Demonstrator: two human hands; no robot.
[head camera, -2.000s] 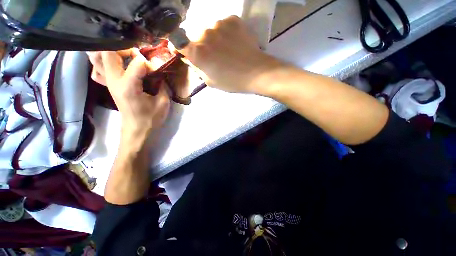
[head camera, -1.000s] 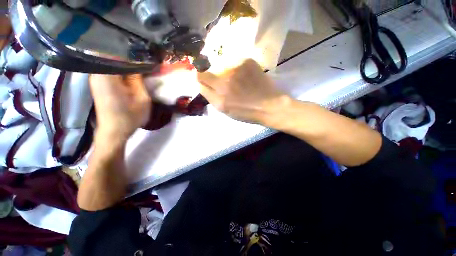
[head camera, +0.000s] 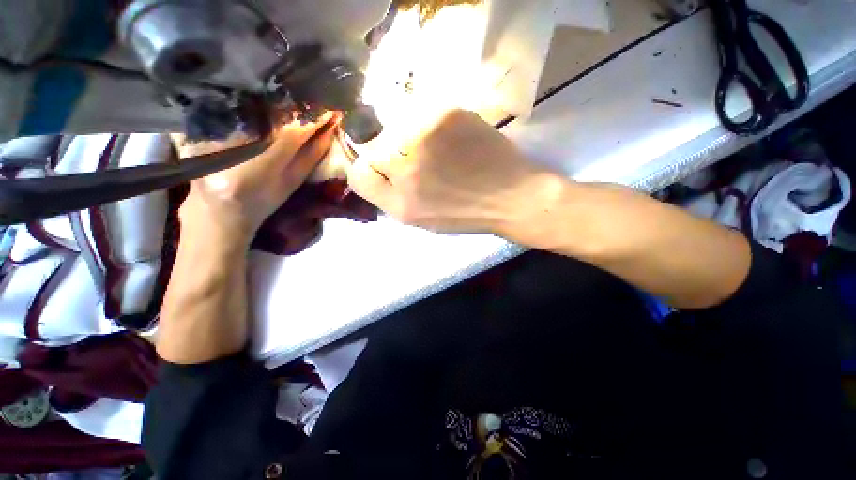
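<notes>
The sewing machine head (head camera: 84, 84) fills the top left, with its dark needle area (head camera: 314, 94) beside a bright lamp glow. A maroon and pale cloth piece (head camera: 298, 217) lies below the needle area, partly under my hands. My left hand (head camera: 239, 178) is on the cloth at the left, its fingertips near the needle and partly hidden by the machine. My right hand (head camera: 436, 178) pinches the cloth edge just right of the needle area. The fingertips are partly washed out by glare.
Black scissors (head camera: 756, 70) lie at the upper right of the white table (head camera: 375, 272). A pale angular sheet (head camera: 516, 47) is right of the glow. White and maroon sewn pieces (head camera: 131, 239) are heaped at left. More cloth (head camera: 798, 202) is beyond the table edge at right.
My left hand has moved up towards the needle area, its fingers now stretched to it. My right hand stays by the needle, gripping the cloth edge. The camera view has shifted, the machine head looming larger.
</notes>
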